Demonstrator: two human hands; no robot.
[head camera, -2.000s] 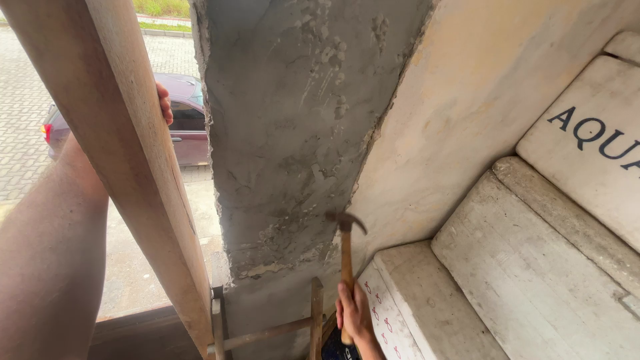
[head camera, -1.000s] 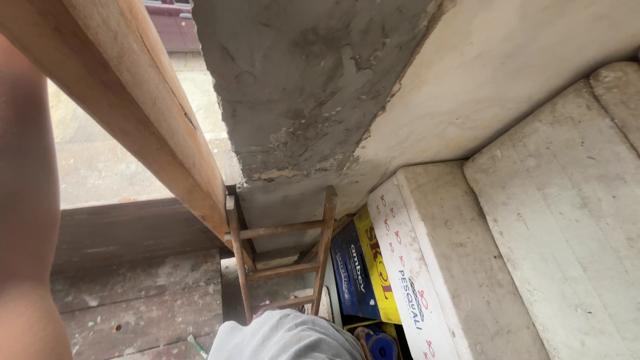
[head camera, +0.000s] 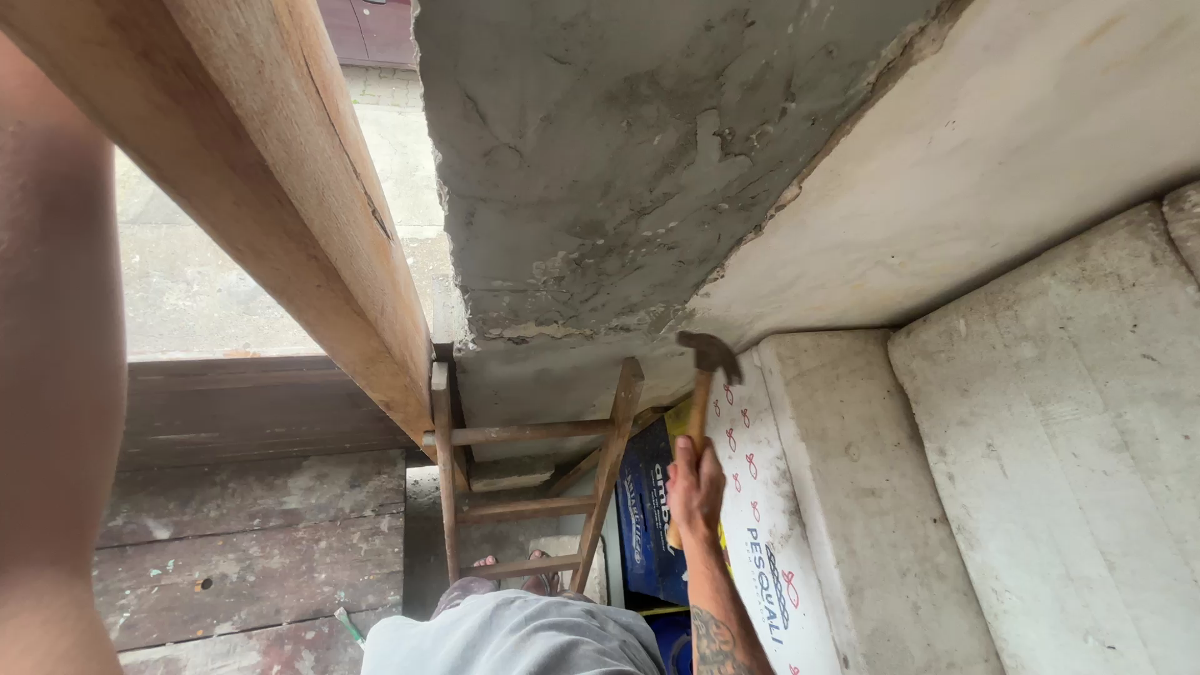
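Observation:
My right hand (head camera: 697, 487) grips the wooden handle of a claw hammer (head camera: 710, 358), its metal head raised just past the lower edge of the wall. Above it stands a wall section with grey mortar (head camera: 600, 169), rough and chipped along both edges, beside pale plaster (head camera: 947, 178). My left arm reaches up along the left edge of the view, its hand out of frame. Close to that arm, a thick wooden post (head camera: 281, 187) slants down toward a wooden ladder (head camera: 534, 434).
Stained white padded blocks (head camera: 1050, 403) stand at the right. Blue crates (head camera: 647, 525) sit between them and the ladder. A paint-spattered plank surface (head camera: 253, 562) lies at the lower left, with a brush-like tool (head camera: 350, 626) on it. Beyond the opening is pavement (head camera: 281, 272) with part of a dark red vehicle (head camera: 375, 33).
My right hand and the hammer, out of sight one second ago, are in view again. My left hand, seen at the post two seconds ago, is out of view. The view has tilted downward.

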